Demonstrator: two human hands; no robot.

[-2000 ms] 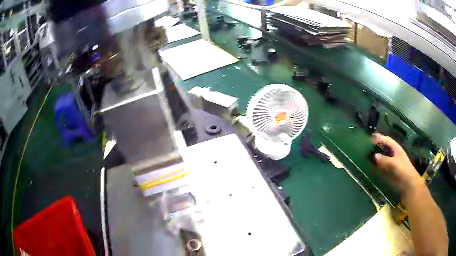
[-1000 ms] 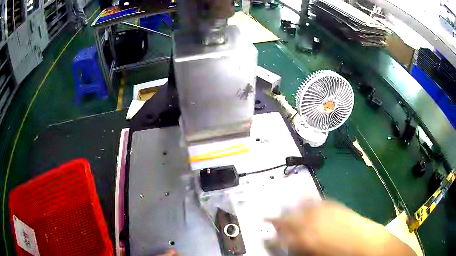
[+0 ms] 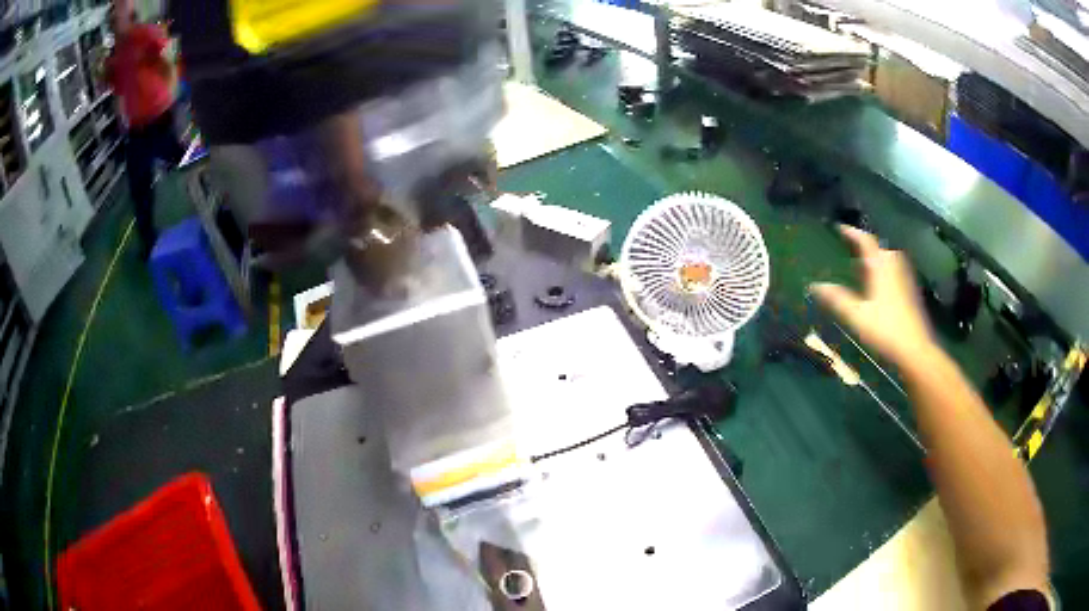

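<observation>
The silver ultrasonic horn stands low over the fixture on the machine base plate. The adapter block is hidden by the horn. Its black cord runs right across the plate and ends in a bundle at the plate's right edge. The dark clamp bar with a silver ring is in front of the fixture. My right hand is over the green conveyor belt, fingers apart, with nothing seen in it. My left hand is not in view.
A white desk fan stands at the plate's right edge. Black adapters lie on the belt. A striped guide bar is at far right. A red basket is lower left. A blue stool and a person in red are behind left.
My right hand has moved from the plate out to the belt. The horn now covers the adapter block that showed in the fixture. My left fingertips have left the bottom edge. The view has shifted.
</observation>
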